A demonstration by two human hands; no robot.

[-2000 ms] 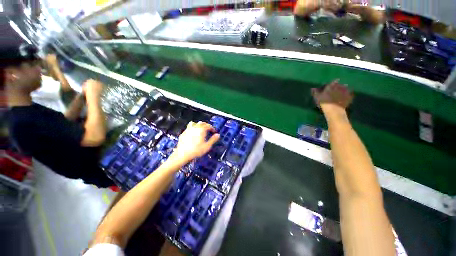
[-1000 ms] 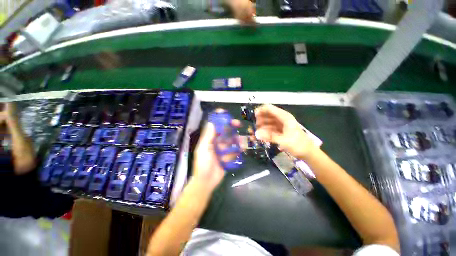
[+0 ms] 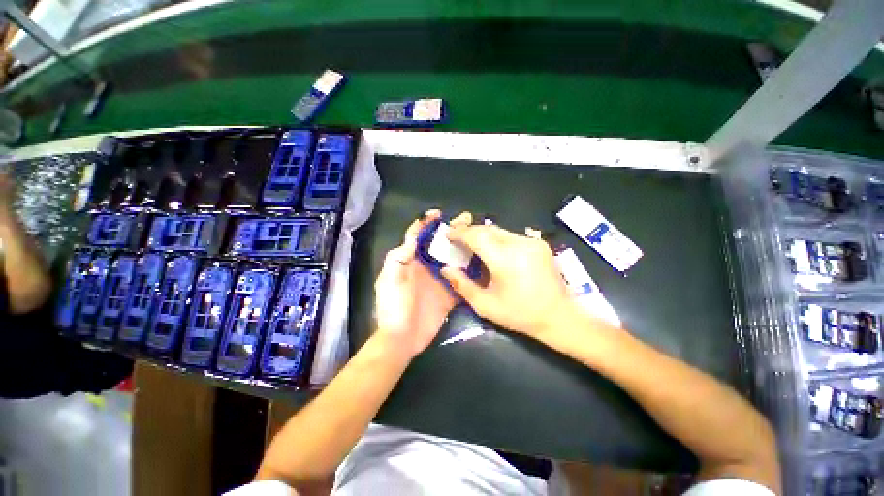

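A part-assembled phone (image 3: 448, 248), a blue rim around a pale board, is held above the mat. My left hand (image 3: 407, 295) holds it from the left and below. My right hand (image 3: 519, 276) has its fingers and thumb on the board's right side; the fingers hide much of the phone. A phone board assembly (image 3: 600, 233) lies on the mat right of my hands. Another pale board (image 3: 584, 284) lies beside my right wrist, partly hidden. The housing tray (image 3: 228, 381) at the left holds rows of blue phone housings (image 3: 292, 322); several back-row pockets are empty.
The green conveyor belt (image 3: 504, 63) runs across the back with several phones on it. The clear blister tray (image 3: 766, 320) with small parts stands at the right. A grey post (image 3: 766, 92) rises at the back right. A person's arm (image 3: 21, 257) is at the left.
My left hand went from the tray to above the mat with a blue housing. My right hand came back from the belt; the housing now has a pale board in it, both hands on it.
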